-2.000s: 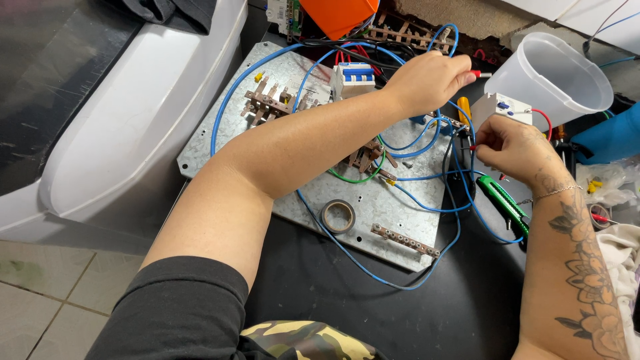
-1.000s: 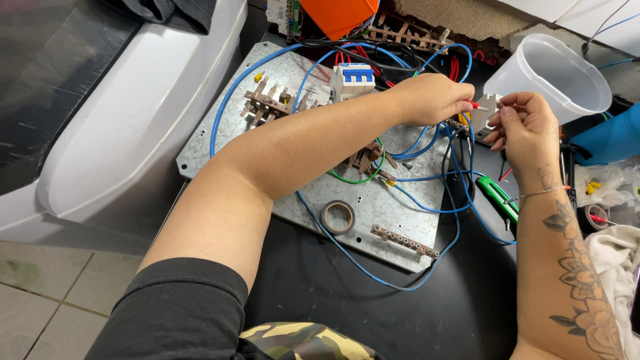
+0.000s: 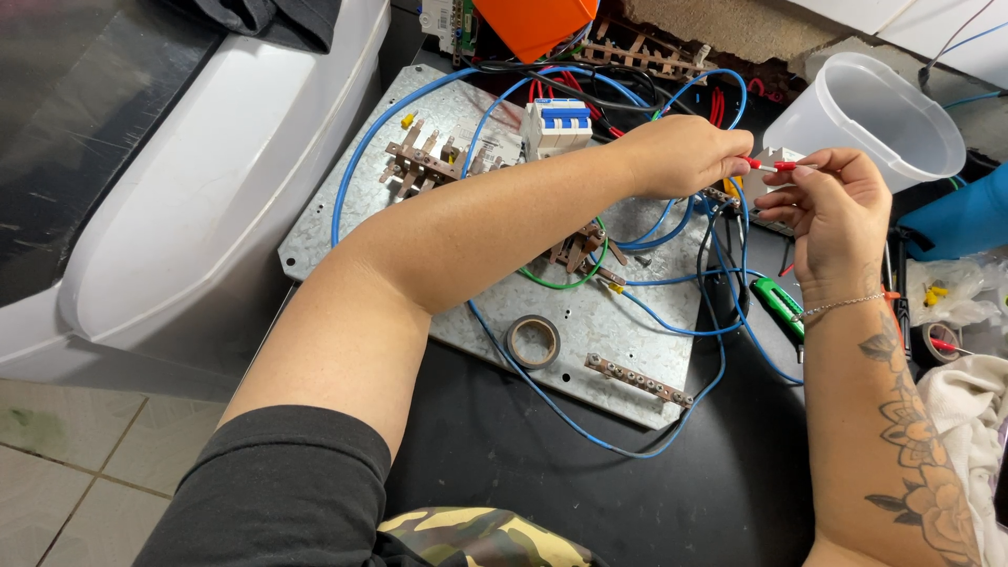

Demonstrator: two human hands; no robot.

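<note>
Pinched in my left hand (image 3: 693,157) is a small red piece with a pale tip (image 3: 762,165). The fingers of my right hand (image 3: 835,189) hold another small red piece (image 3: 785,166), level with that tip; whether the two touch I cannot tell. A white modular device (image 3: 776,154) is partly hidden behind my right fingers. Below my left forearm lies a galvanized metal plate (image 3: 488,339), with copper busbar pieces (image 3: 421,161), a screw terminal bar (image 3: 639,381), a roll of dark tape (image 3: 533,342) and a circuit breaker with blue levers (image 3: 557,126) on it.
Blue cable (image 3: 567,421) loops over the plate and the black tabletop (image 3: 472,441). A translucent plastic tub (image 3: 866,118) stands at the upper right, near a blue object (image 3: 957,213). The green utility knife (image 3: 778,305) lies left of my right wrist. An orange object (image 3: 535,27) is at the top.
My right hand has moved up from beside the white device, and its fingers now meet near my left fingertips. My left hand has come slightly lower.
</note>
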